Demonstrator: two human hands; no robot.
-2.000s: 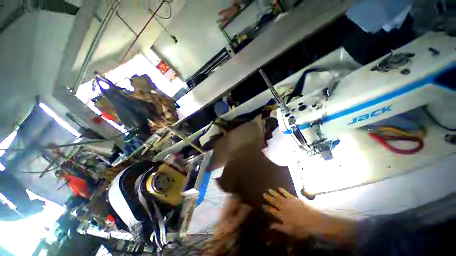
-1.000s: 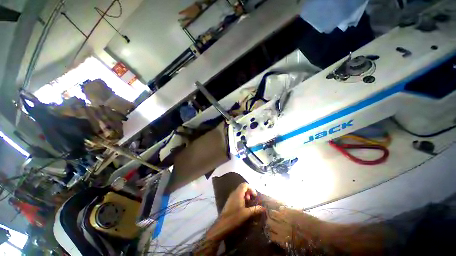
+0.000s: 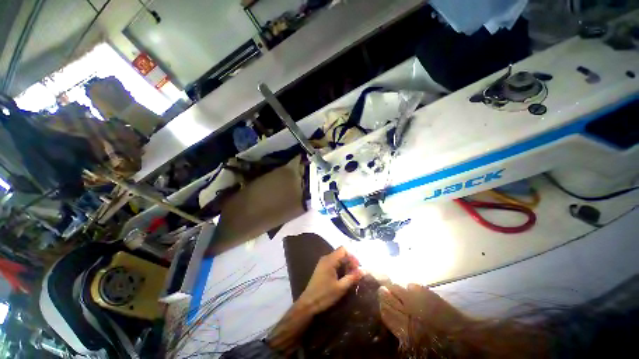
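A brown cloth piece [image 3: 305,261] lies on the white table and hangs down toward my lap. My left hand [image 3: 328,278] pinches its edge near the needle, fingers bent. My right hand [image 3: 415,308] rests on the same cloth to the right, its fingers on the cloth edge; strands of hair or thread blur it. The white Jack sewing machine [image 3: 483,158] has its head just beyond my hands. Lamp glare hides the needle and presser foot.
Flat brown panels [image 3: 263,203] lie left of the machine head. Red-handled scissors [image 3: 499,216] lie under the arm beside a yellow handle. A blue-edged tray [image 3: 189,263] and a yellow round device [image 3: 120,286] are at the left. Light blue cloth [image 3: 483,12] is behind the machine.
Since two seconds ago, both hands have moved in to the cloth edge near the needle, and the left has come up from below. The camera view has shifted, showing the flat brown panels more fully.
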